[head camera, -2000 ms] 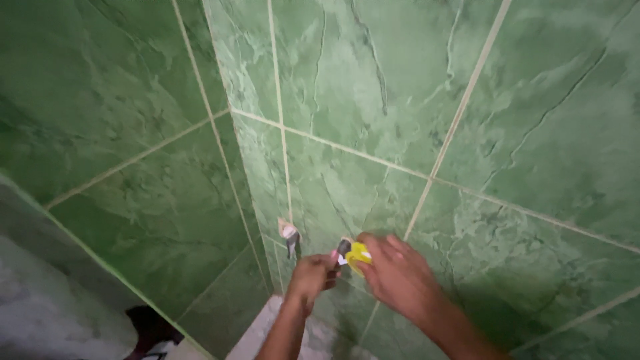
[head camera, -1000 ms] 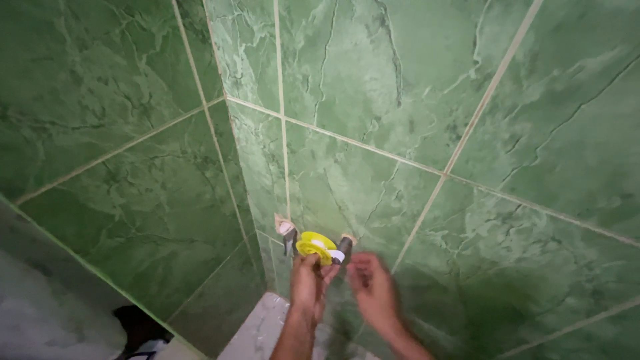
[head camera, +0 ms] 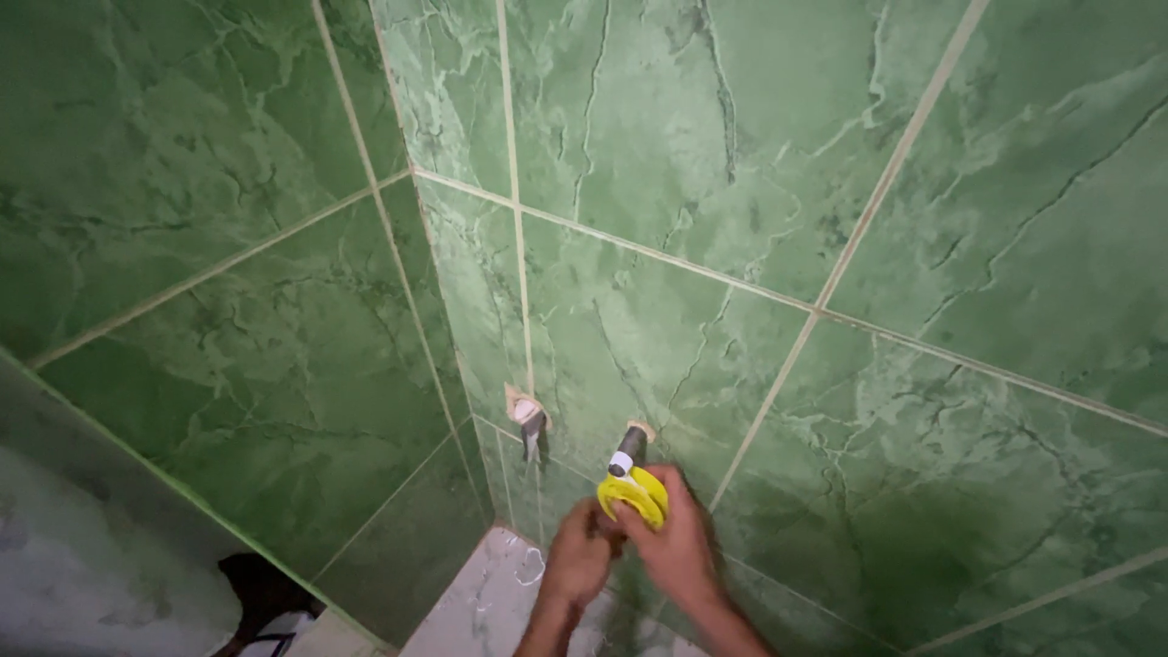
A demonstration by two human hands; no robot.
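A dark pipe stub (head camera: 631,444) sticks out of the green tiled wall, with white thread-seal tape (head camera: 620,464) wrapped around its outer end. Right below it, my right hand (head camera: 673,534) grips a yellow tape spool (head camera: 632,498), from which the white tape runs to the pipe. My left hand (head camera: 582,557) is close against the spool's lower left side; its fingers are curled and partly hidden, so whether they hold anything cannot be told. To the left, a second pipe fitting (head camera: 529,422), pale and dark grey, comes out of a rough hole in the wall.
Green marbled tiles (head camera: 675,347) with pale grout lines cover both walls, which meet in a corner left of the pipes. Below the hands lies a light ledge or floor surface (head camera: 484,584). A low partition edge (head camera: 210,511) crosses the lower left, with a dark object (head camera: 265,593) beside it.
A second ago my left hand held the yellow spool left of the pipe; now my right hand grips it below the pipe end. My left hand has moved beneath the spool's left side.
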